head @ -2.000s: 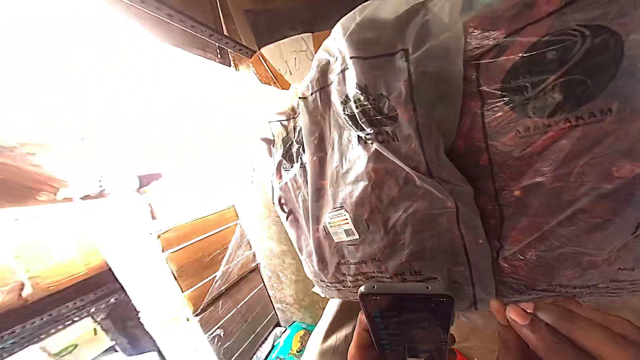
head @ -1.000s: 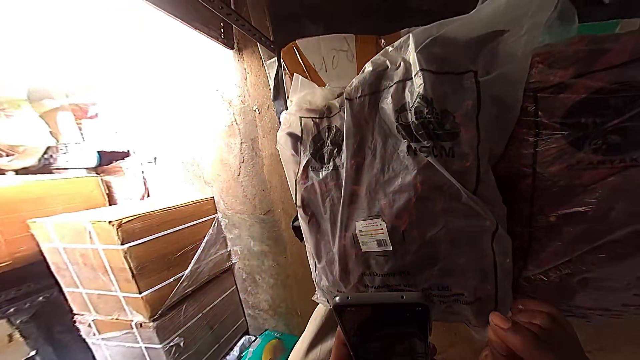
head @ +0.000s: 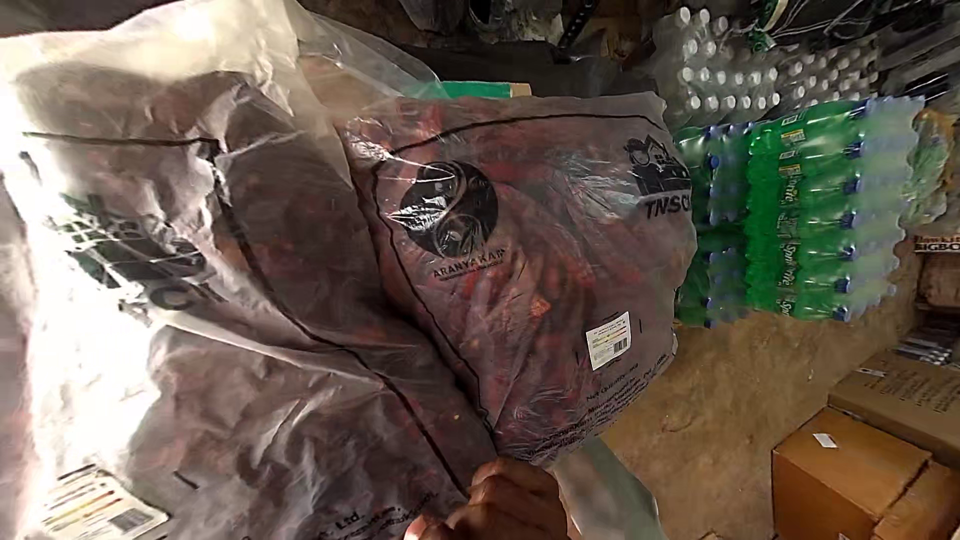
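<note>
Two large clear plastic bags with dark print and reddish contents fill much of the view. The left bag [head: 285, 375] is creased and catches glare. Beside it, the right bag [head: 555, 285] bears a round black emblem and a small white label [head: 608, 341]. At the bottom, my right hand [head: 510, 501] is closed on the lower edge of the plastic where the bags meet; which bag's edge it grips is partly hidden by the fingers. My left hand is out of view, and so is the phone.
Green soft-drink bottles [head: 802, 214] in shrink-wrapped packs stand right of the bags, with white-capped bottles [head: 727, 75] behind. Cardboard boxes [head: 847, 469] lie at lower right on the brown floor [head: 697, 420]. A green box edge [head: 476, 90] shows behind the right bag.
The view has swung far to the right, bringing in the bottles and boxes. The phone seen earlier at the bottom, held by my left hand, is no longer in view. My right hand remains at the bags' lower edge.
</note>
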